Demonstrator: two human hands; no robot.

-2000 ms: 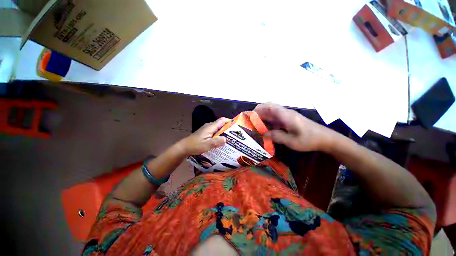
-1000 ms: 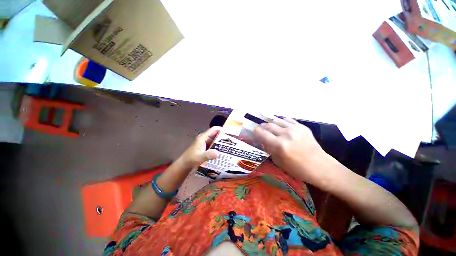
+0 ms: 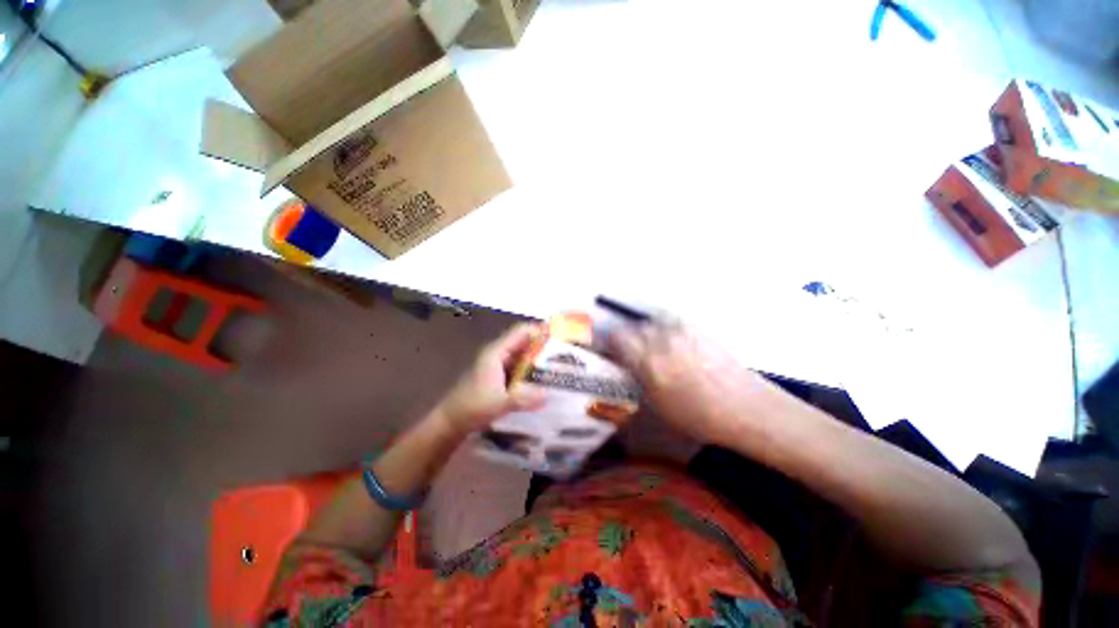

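Observation:
A retail box, white with orange and black print and small product pictures, is held over my lap at the table's front edge. It is blurred. My left hand grips its left side, thumb on the printed face. My right hand is at its upper right end, fingers against the top flap. A dark strip of the hang tab shows above my right fingers. My right fingertips are blurred and partly hidden.
An open brown shipping carton stands on the white table at left, with yellow and blue tape rolls beside it. Orange colour boxes lie at right. A blue tool lies at the back. Orange stools stand below left.
The view has shifted, so more of the carton and the blue tool show. Since the oldest frame, my right hand has moved onto the box's top end, and the orange flap there has folded down.

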